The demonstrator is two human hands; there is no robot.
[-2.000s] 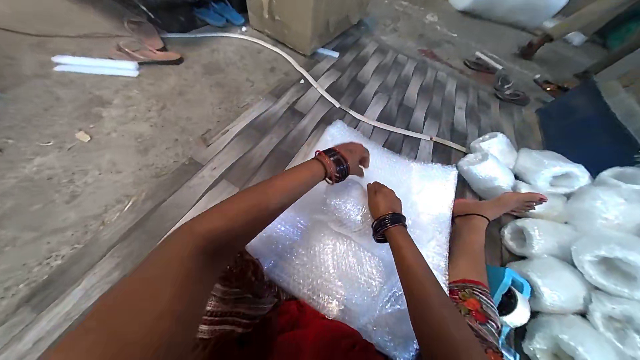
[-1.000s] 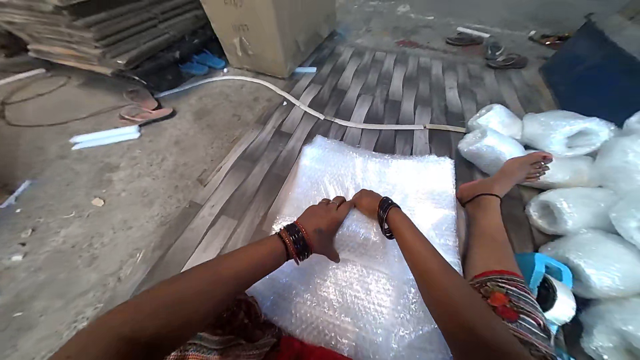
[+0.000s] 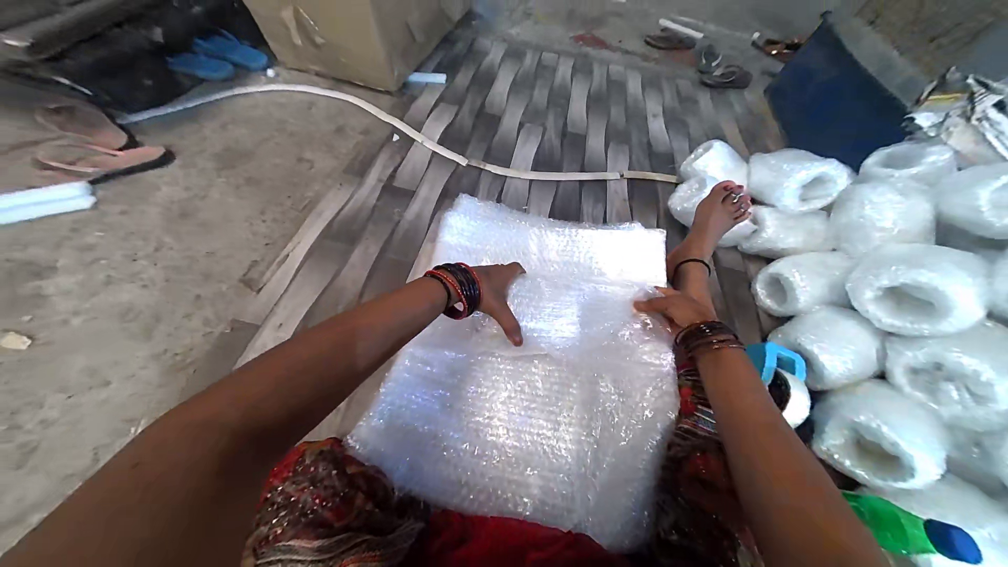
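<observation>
A stack of bubble wrap sheets (image 3: 512,425) lies across my lap and the floor mat. My left hand (image 3: 500,299) rests on it with thumb and fingers spread, holding nothing. At the right side, my right hand (image 3: 669,307) has its fingers at the edge of the upper sheet, thumb and fingertips closed on the wrap. By my right forearm is a blue tape dispenser (image 3: 776,366) with a roll, partly hidden.
Several bubble-wrapped rolls (image 3: 906,287) are piled on the right, beside my foot (image 3: 717,213). A pale strip (image 3: 543,175) crosses the patterned mat (image 3: 551,102). A cardboard box (image 3: 346,39) stands behind; sandals (image 3: 102,157) lie left. A green bottle (image 3: 890,524) is lower right.
My hands were close together on the bubble wrap and are now apart, the right one out at the sheet's right edge. The left hand has opened, thumb spread from the fingers.
</observation>
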